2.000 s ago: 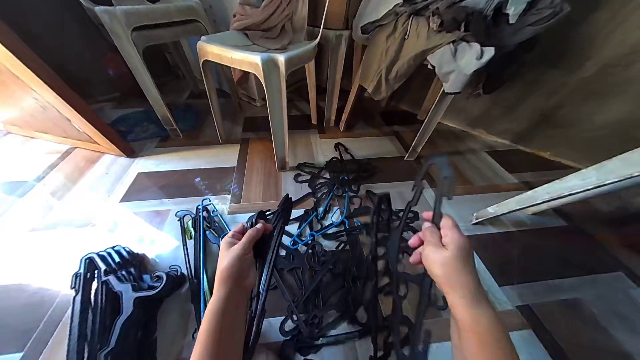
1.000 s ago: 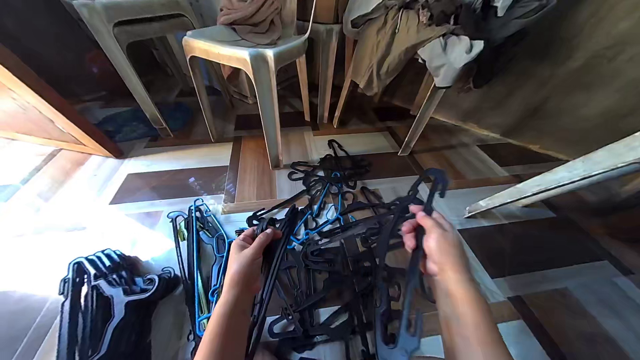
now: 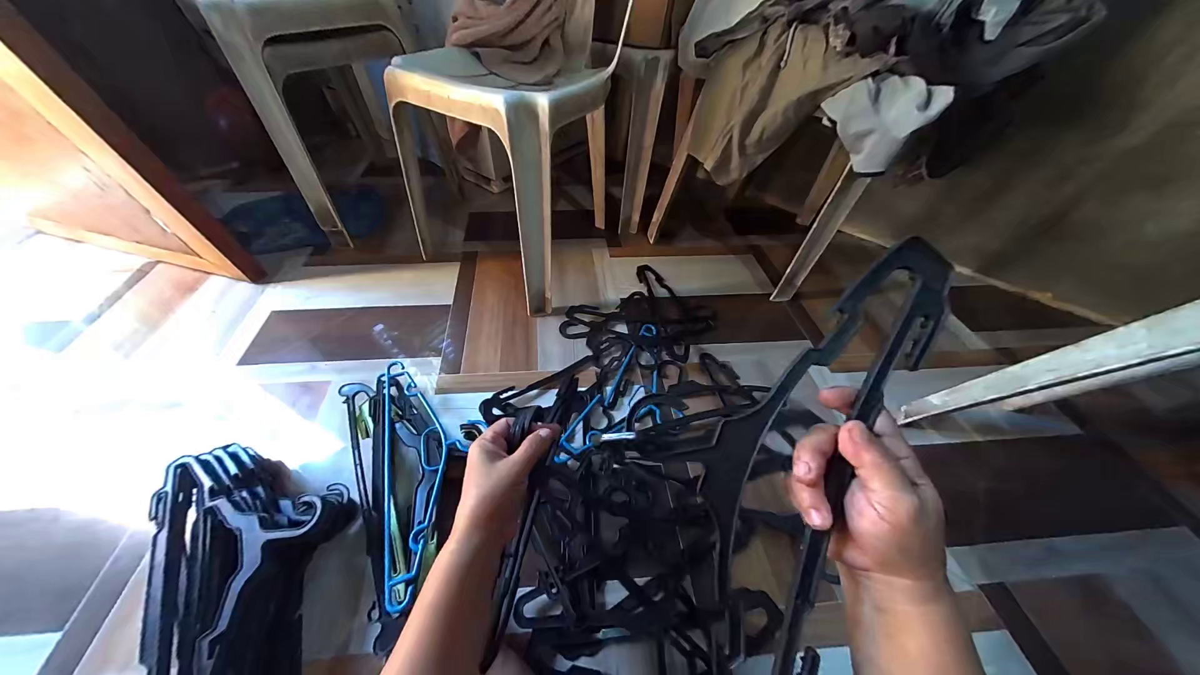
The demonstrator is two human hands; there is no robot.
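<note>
My left hand [image 3: 506,469] grips several black plastic clothes hangers [image 3: 521,544] held together, their lower ends pointing down. My right hand [image 3: 867,478] is closed on one bar of a larger black plastic hanger [image 3: 736,455], raised and tilted at the right. Below and between my hands lies a tangled pile of black hangers [image 3: 619,525] on the floor, with some blue hangers [image 3: 614,380] among them. Left of my left hand rests a group of blue, black and green hangers [image 3: 403,487]. Further left, a stack of black hangers [image 3: 239,562] lies nested together.
A plastic chair [image 3: 525,103] with a brown cloth [image 3: 511,37] stands ahead, beside another chair [image 3: 291,47]. Clothes [image 3: 787,84] hang over a seat at the back right. A pale metal leg [image 3: 1059,366] juts in from the right. A wooden frame [image 3: 141,150] is at the left.
The large hanger in my right hand has come up and turned, with its end now higher at the right. My left hand still holds its bunch of hangers.
</note>
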